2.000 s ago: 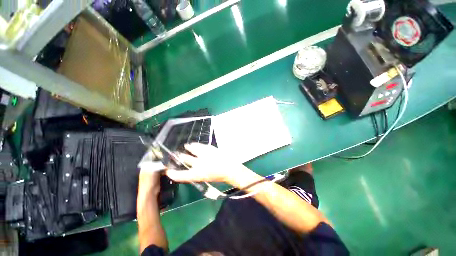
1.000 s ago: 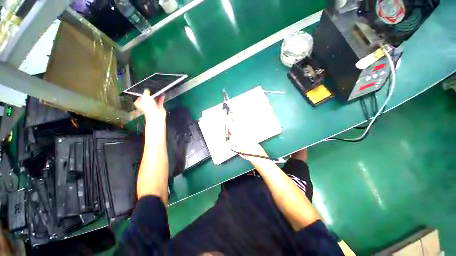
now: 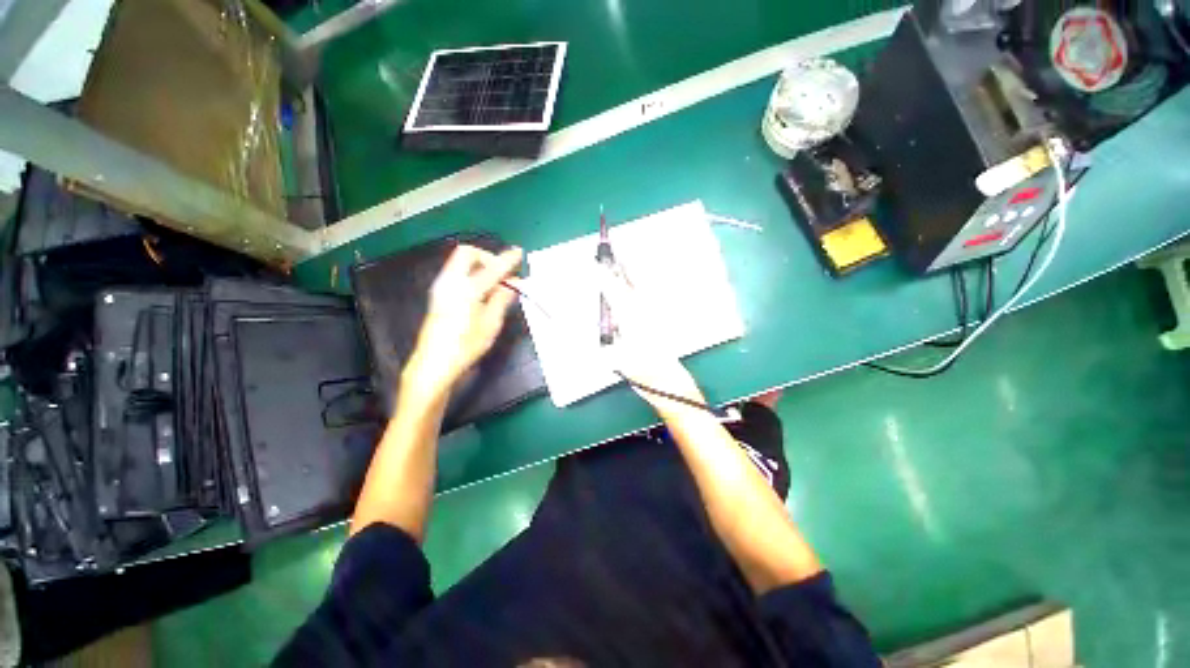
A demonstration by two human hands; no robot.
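Observation:
A white flat panel (image 3: 685,287) lies face down on the green bench. My right hand (image 3: 640,363) rests over its lower part and holds the soldering iron (image 3: 606,281), tip pointing away from me; the cable runs back along my forearm. My left hand (image 3: 472,298) is at the panel's left edge, fingertips pinched on a thin red lead wire (image 3: 518,285). A black plastic housing (image 3: 407,281) lies under and beside my left hand, against the white panel. A solar panel (image 3: 489,91) lies face up on the green lane beyond the rail, on a black housing.
Black housings (image 3: 294,405) are piled at the left. At the right stand the soldering station (image 3: 914,144), the iron stand with yellow sponge (image 3: 855,244), a whitish round roll (image 3: 810,107) and a fan (image 3: 1090,52). A pale rail (image 3: 653,107) separates bench and lane. Cardboard (image 3: 1005,642) lies on the floor.
My left hand has put the solar panel down on the lane beyond the rail and come back to the white panel's left edge. My right hand still holds the iron over the white panel.

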